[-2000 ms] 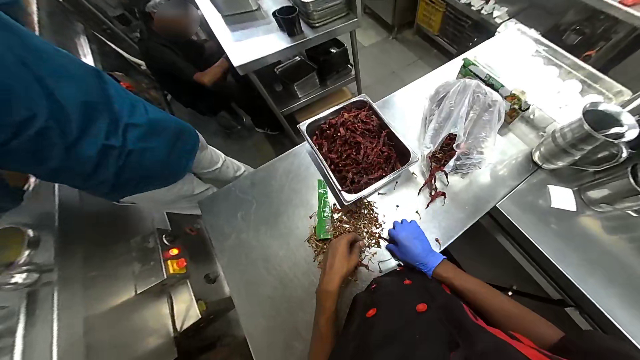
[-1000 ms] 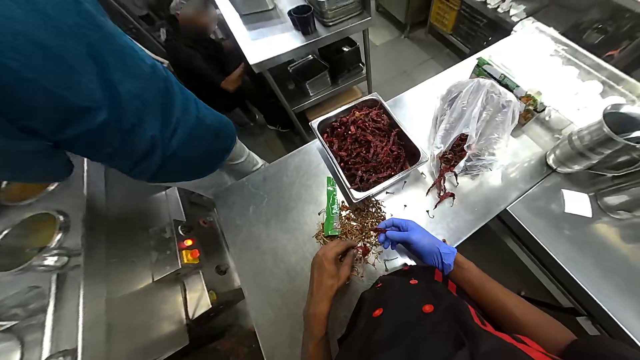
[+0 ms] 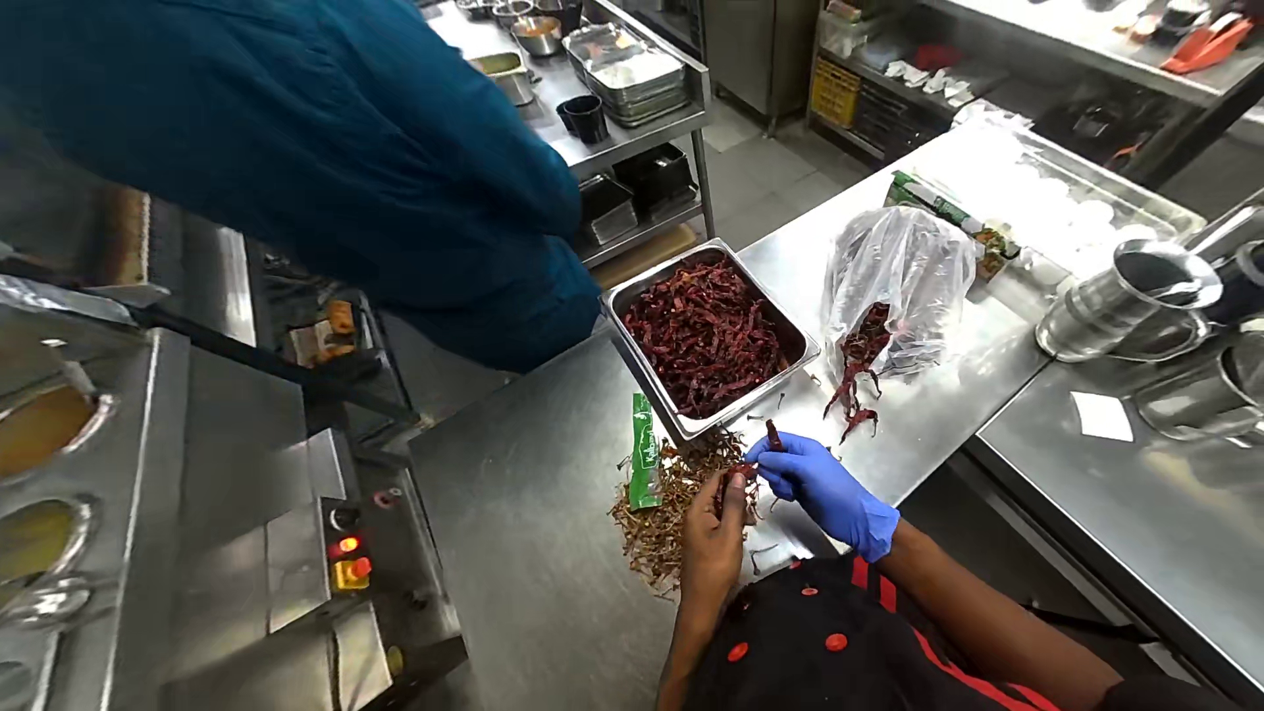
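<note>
My left hand (image 3: 719,528), bare, has its thumb and fingers closed on a dried red chilli (image 3: 739,476) above a pile of chilli stems (image 3: 667,523). Beside it, my right hand (image 3: 825,491), in a blue glove, grips another dried chilli (image 3: 774,435), which sticks up from its fingers; its fingertips meet the chilli in my left hand. A steel pan (image 3: 688,427) full of dried red chillies (image 3: 706,336) stands just beyond both hands. A green packet (image 3: 644,452) lies on the stems. Right of the pan, more chillies (image 3: 861,360) spill from a clear plastic bag (image 3: 913,286).
A person in a blue-green top (image 3: 425,168) stands close at the steel table's (image 3: 504,523) left side. Steel jugs (image 3: 1126,301) stand at the right, near a paper slip (image 3: 1102,416). A green box (image 3: 928,197) and a tray of white items (image 3: 1096,188) lie farther back.
The person in blue-green now reaches farther across the view, to the pan's left. A chilli now sticks up from my right hand, and both hands have come together over the stems. The view has shifted.
</note>
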